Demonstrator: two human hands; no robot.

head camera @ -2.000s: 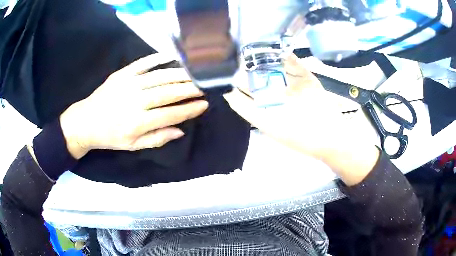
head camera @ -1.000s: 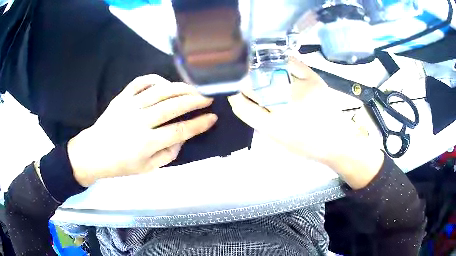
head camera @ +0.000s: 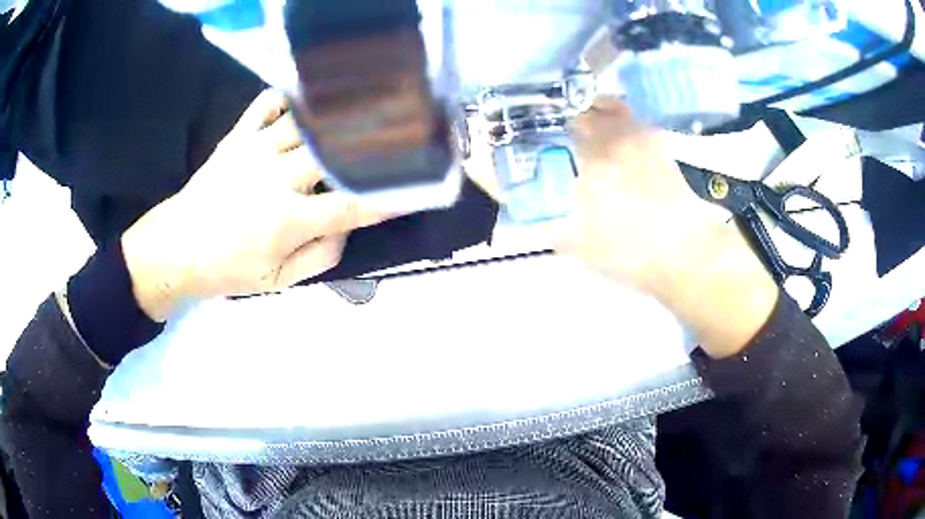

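Observation:
Black fabric (head camera: 421, 235) runs from the upper left to beneath the sewing machine head, whose blurred end plate (head camera: 373, 112) is close to the camera. My left hand (head camera: 243, 218) lies on the fabric, palm down, its fingertips partly hidden by the head. My right hand (head camera: 644, 208) is to the right of the clear-blue plastic piece (head camera: 540, 180), its fingers bent and overexposed. Whether it touches fabric is hidden. The needle area is mostly hidden behind the head.
Large black shears (head camera: 756, 198) lie right of my right hand, blades partly covered by it. Black and white scraps (head camera: 898, 213) are at far right. A slide plate (head camera: 355, 290) and dark slot line show in front of the fabric. Ruler tape (head camera: 487, 436) follows the table's front edge.
The fabric's near edge has moved away from me, uncovering the slot line and slide plate. My left hand has moved up with it. My right-hand fingers are drawn back from the machine head.

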